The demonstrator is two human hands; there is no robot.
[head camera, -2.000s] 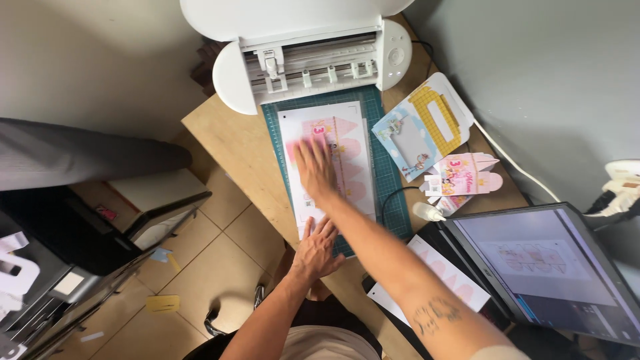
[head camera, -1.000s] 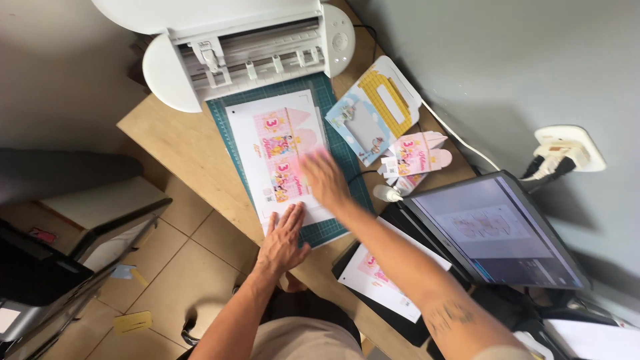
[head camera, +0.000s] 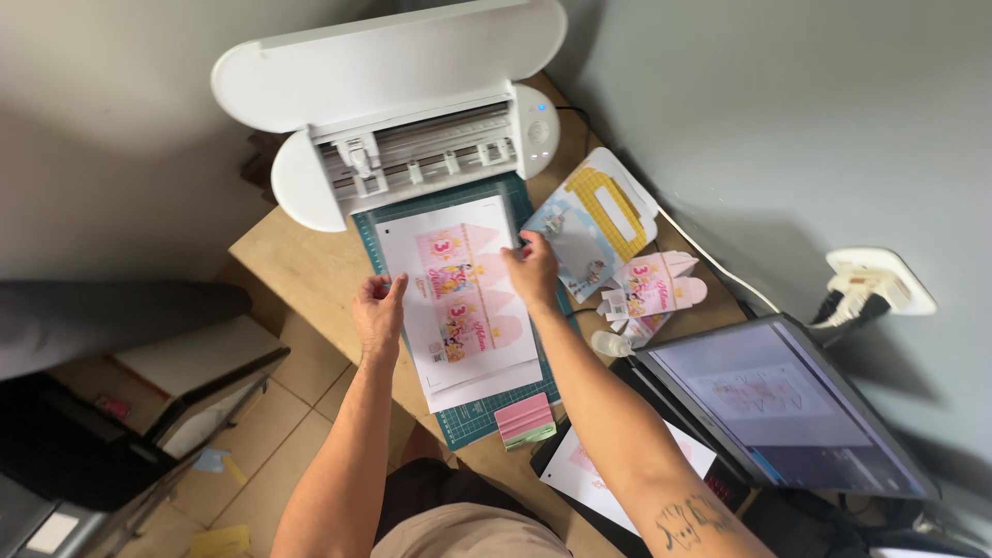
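A white sheet printed with pink castle-shaped box cut-outs point(head camera: 469, 291) lies over another white sheet, on a teal gridded cutting mat point(head camera: 465, 422). My left hand point(head camera: 380, 314) pinches the sheet's left edge between thumb and fingers. At the upper right edge, my right hand point(head camera: 532, 267) has thumb and finger closed on the sheet's side. A pink and green squeegee point(head camera: 525, 421) rests on the mat's lower right corner. Just beyond the mat stands a white cutting machine point(head camera: 418, 147) with its lid raised and its carriage and rollers exposed.
Right of the mat lie a blue and yellow printed card box point(head camera: 597, 221), a folded pink box point(head camera: 655, 287) and a small white bottle point(head camera: 612, 344). A laptop point(head camera: 783, 403) stands at lower right, another printed sheet point(head camera: 573, 473) over its base. A wall socket point(head camera: 876, 287) holds plugs with cables.
Both hands, earlier flat on the printed sheet, are now at its opposite side edges, gripping them. The squeegee now shows at the mat's lower corner. The view has shifted.
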